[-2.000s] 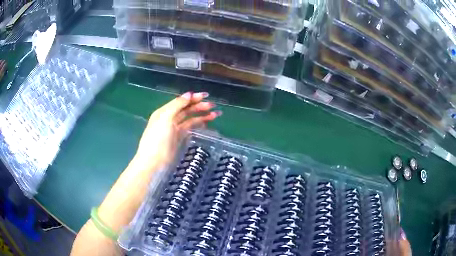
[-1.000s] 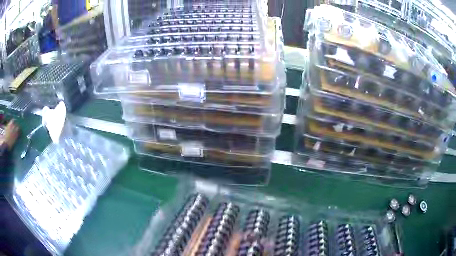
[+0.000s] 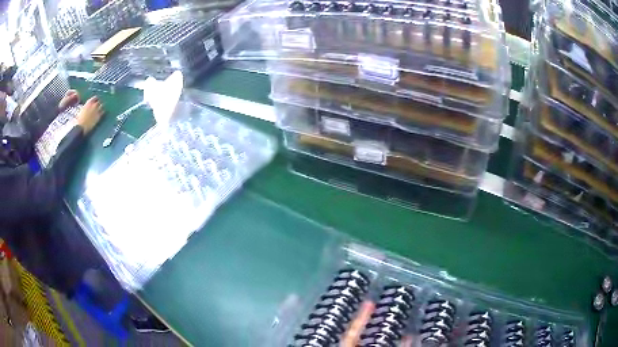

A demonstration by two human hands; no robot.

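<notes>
The clear blister tray (image 3: 366, 256) lies low in front of me, cut off by the bottom edge. Its columns hold small black-and-silver round components (image 3: 339, 305) packed on edge. A blurred finger (image 3: 358, 327) shows between the two leftmost columns, with a bit more skin at the bottom edge. I cannot tell whether it is over or under the clear plastic, or which of my hands it belongs to. The rest of my hands is out of the picture. A few set-aside components (image 3: 600, 300) lie at the far right edge.
An empty, glaring clear tray (image 3: 196, 159) lies at left, a white heart-shaped piece (image 3: 163, 98) at its back corner. Stacked filled trays (image 3: 386, 115) stand behind, another stack (image 3: 576, 115) at right. Another person's hand (image 3: 89, 114) and dark sleeve are far left, near a blue stool (image 3: 101, 305).
The view has swung left, so the stacks and trays sit further right and the other person shows more. My left hand and wrist, earlier at the tray's left side, have left the picture.
</notes>
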